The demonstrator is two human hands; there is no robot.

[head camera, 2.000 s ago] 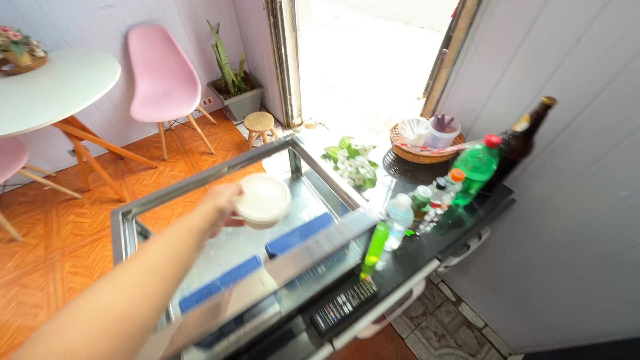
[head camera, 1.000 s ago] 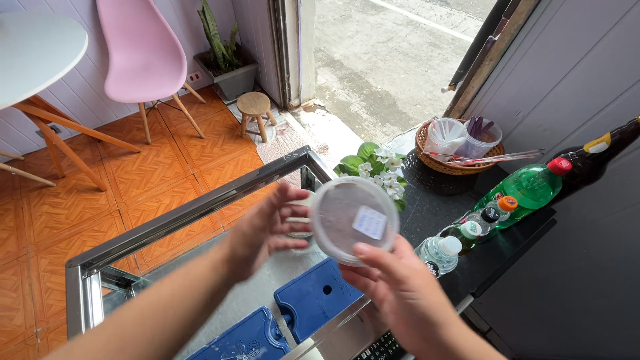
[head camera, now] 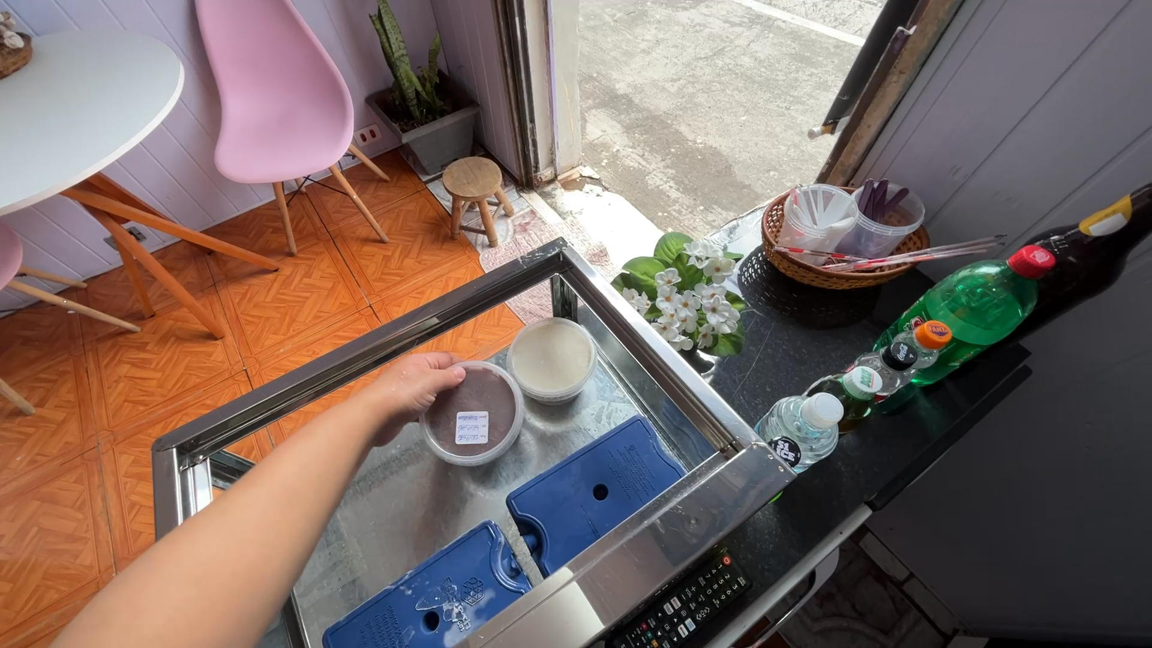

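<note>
My left hand (head camera: 416,391) grips the rim of a round clear plastic tub with dark contents (head camera: 459,405) and a small written label on its lid. It is inside a metal-framed glass display case (head camera: 360,360), just left of a second round tub with pale contents (head camera: 552,358). Nearer to me in the case lie two blue ice packs, one at the right (head camera: 630,477) and one at the left (head camera: 405,603), with some ice or water on the latter. My right hand is out of view.
Right of the case, a black counter (head camera: 774,360) bears a remote control (head camera: 688,603), several small bottles (head camera: 801,427), a green soda bottle (head camera: 972,301), a dark bottle (head camera: 1080,261), white flowers (head camera: 688,297) and a wicker basket (head camera: 837,270) of cups. A wooden stool (head camera: 472,180) stands beyond.
The dark tub, held up between both hands a second ago, is now down in the case in my left hand. My right hand has left the view.
</note>
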